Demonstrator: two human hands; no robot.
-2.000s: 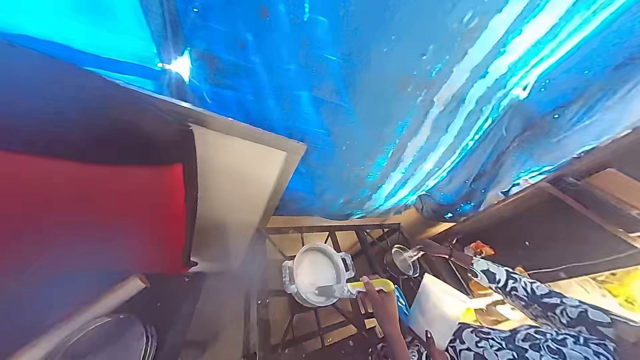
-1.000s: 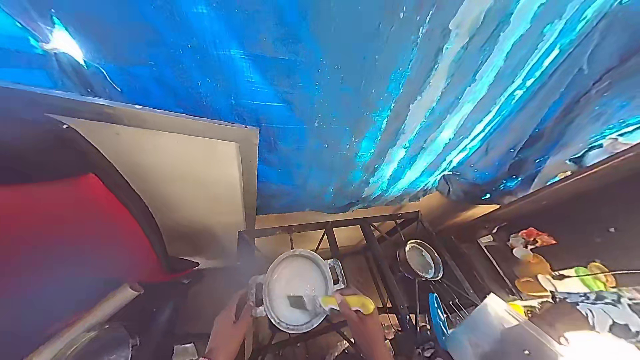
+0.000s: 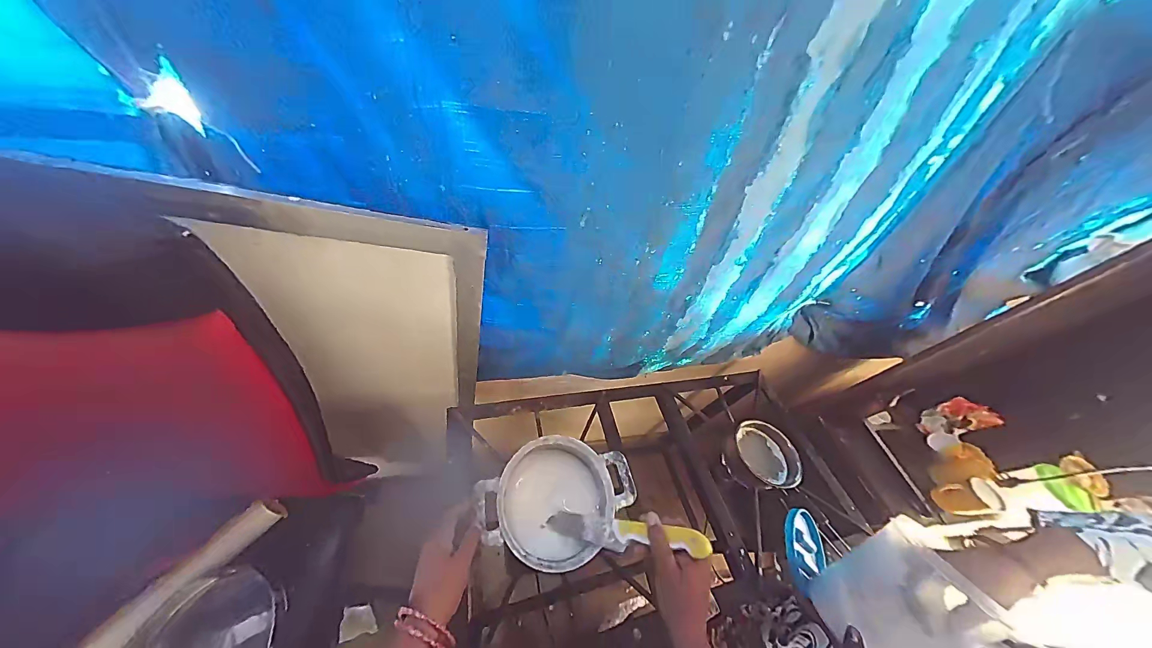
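Note:
A round light metal pot (image 3: 551, 504) with two side handles sits on a dark metal frame stand, with white contents inside. My right hand (image 3: 677, 576) grips the yellow handle of a spatula-like utensil (image 3: 661, 537), whose dark flat end dips into the white contents. My left hand (image 3: 445, 562), with pinkish bangles at the wrist, is at the pot's left handle; its fingertips are blurred, so whether they close on the handle is unclear.
A small round metal pan (image 3: 765, 454) rests on the frame (image 3: 679, 432) to the right. Beyond it are a blue-rimmed item (image 3: 804, 544) and a translucent container (image 3: 904, 589). A pale rolling-pin-like rod (image 3: 193, 567) lies at lower left. Blue sheeting (image 3: 585, 180) hangs above.
Two seconds ago only my right hand was at the pot; since one second ago my left hand shows at its left side. The utensil stays in my right hand. The view has turned.

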